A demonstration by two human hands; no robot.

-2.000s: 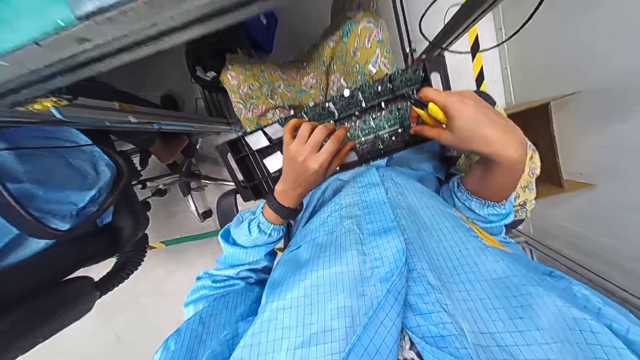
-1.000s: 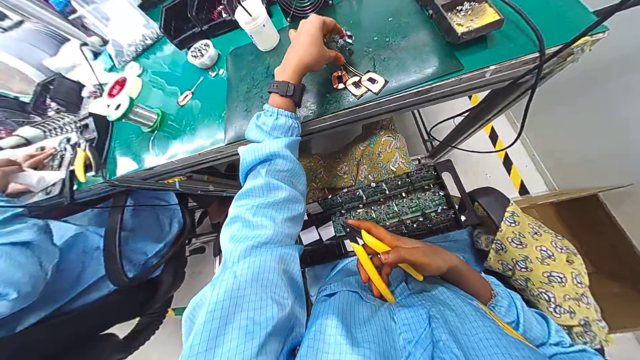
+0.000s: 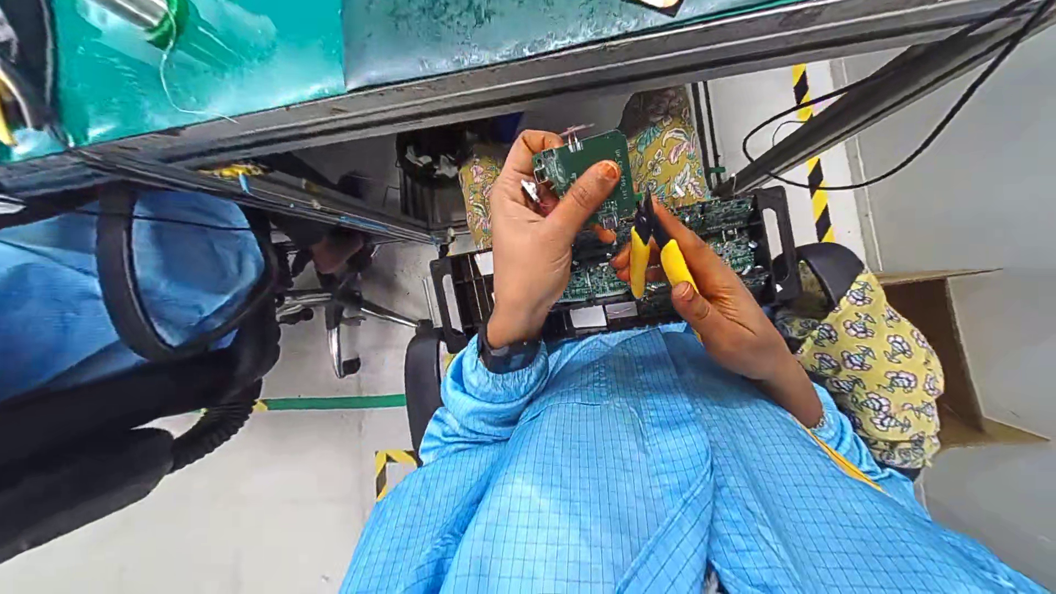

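My left hand (image 3: pixel 540 239) holds up a green circuit board (image 3: pixel 601 169), the thumb across its face and the fingers behind it. Small components stand out at the board's left and top edges. In my right hand (image 3: pixel 714 297) are yellow-handled cutting pliers (image 3: pixel 656 247), their dark jaws at the board's lower right edge. Whether the jaws touch the board cannot be told. Beneath both hands a black rack (image 3: pixel 780 239) lies across my lap and bears several green circuit boards (image 3: pixel 734 247). My hands hide part of the rack.
The workbench edge (image 3: pixel 412 103) runs above my hands, with a wire spool (image 3: pixel 157 16) at the upper left. A bench leg and black cables (image 3: pixel 907 157) are at the right, near a cardboard box (image 3: pixel 957 355). A person in blue sits by a black chair (image 3: pixel 124 330) at left.
My left hand was over the bench mat a second ago; it is now above the rack, holding a circuit board. The pliers in my right hand have moved up to that board. The view has shifted down.
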